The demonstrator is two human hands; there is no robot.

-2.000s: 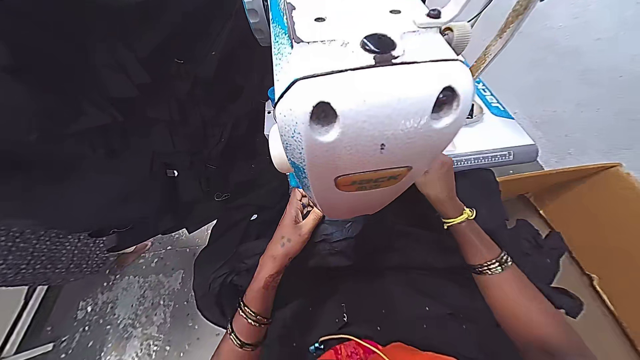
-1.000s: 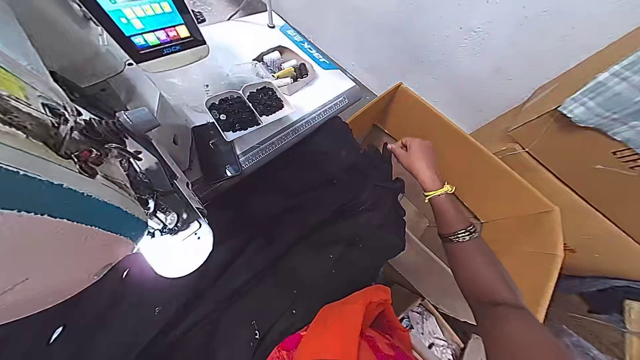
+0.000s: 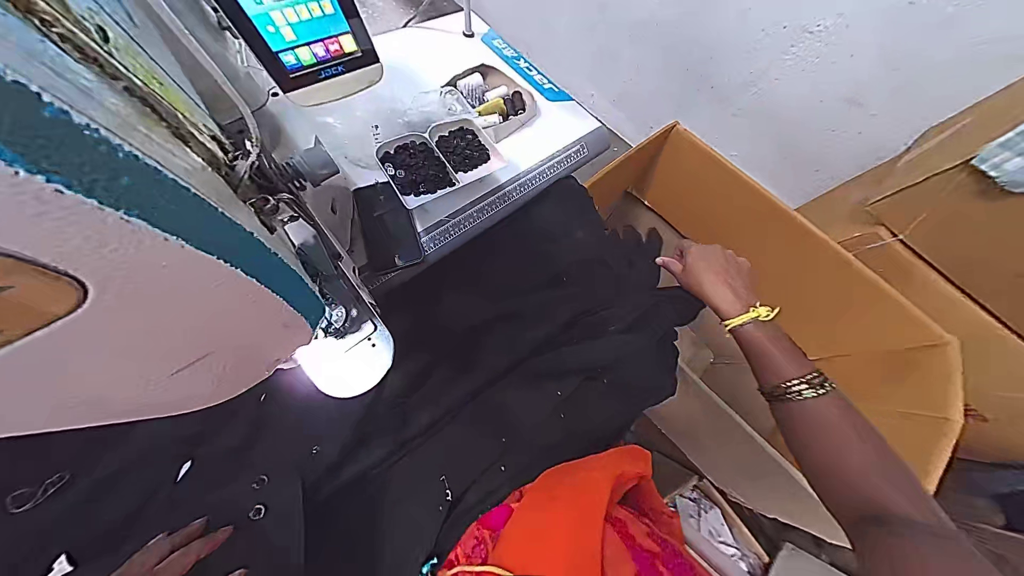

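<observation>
Black fabric point(image 3: 512, 336) spreads from under the sewing machine head point(image 3: 144, 304) over the table and my lap to the cardboard box. My right hand point(image 3: 712, 276), with a yellow band and bangles at the wrist, pinches the fabric's bunched right edge above the box. At the lower left, my left hand point(image 3: 176, 552) rests with spread fingers on the fabric, only its fingers in view. Near them lie two small round buttons point(image 3: 258, 510) and a loop of thread point(image 3: 38, 493). A lit white lamp point(image 3: 348, 360) shines at the machine's end.
An open cardboard box point(image 3: 800, 272) stands at the right. On the machine bed are two trays of black buttons point(image 3: 416, 168), a tray of thread spools point(image 3: 500, 104), a dark phone-like object point(image 3: 388, 228) and a ruler strip point(image 3: 504, 196). A touchscreen panel point(image 3: 304, 36) is behind.
Both hands were at the machine head two seconds ago. My right hand has moved right to the fabric's edge by the box. My left fingers have come into view since one second ago. The view has swung right.
</observation>
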